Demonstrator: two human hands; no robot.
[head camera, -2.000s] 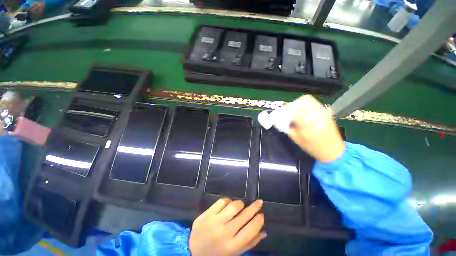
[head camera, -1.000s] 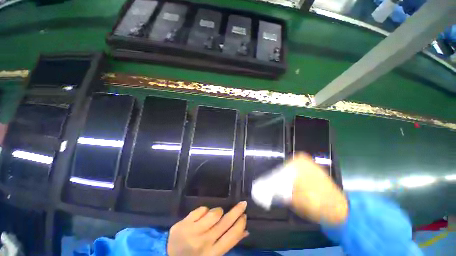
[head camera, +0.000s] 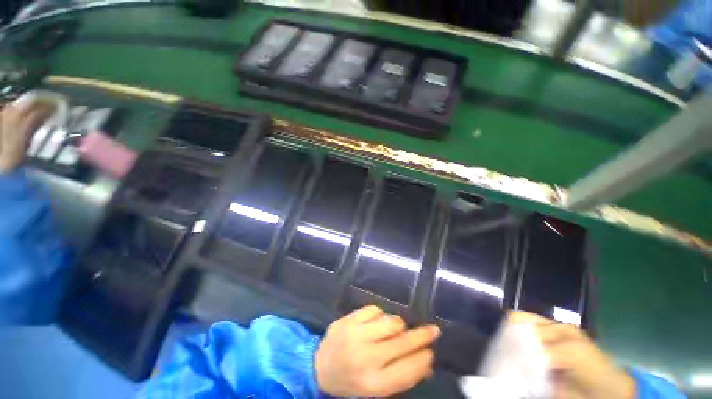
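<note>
A black foam tray (head camera: 312, 280) lies in front of me with several glossy black smartphones (head camera: 393, 234) side by side, screens up, each with a white lamp streak. My right hand (head camera: 582, 358) is blurred at the lower right and holds a white crumpled wipe (head camera: 517, 362) near the lower ends of the two rightmost phones. Whether the wipe touches glass I cannot tell. My left hand (head camera: 377, 352) rests at the tray's near edge below the middle phones, fingers apart, holding nothing visible.
A second tray (head camera: 178, 273) of phones lies to the left. Beyond the worn metal edge, a tray (head camera: 343, 105) of phones, backs up, sits on the green belt (head camera: 195, 58). A slanted grey post (head camera: 648, 152) stands right. Another worker's hand (head camera: 17, 132) and a pink object (head camera: 108, 154) are at left.
My right hand with the wipe has moved from the far end of a right-hand phone to the near side of the tray. The camera view has shifted and tilted. My left hand stays by the near edge.
</note>
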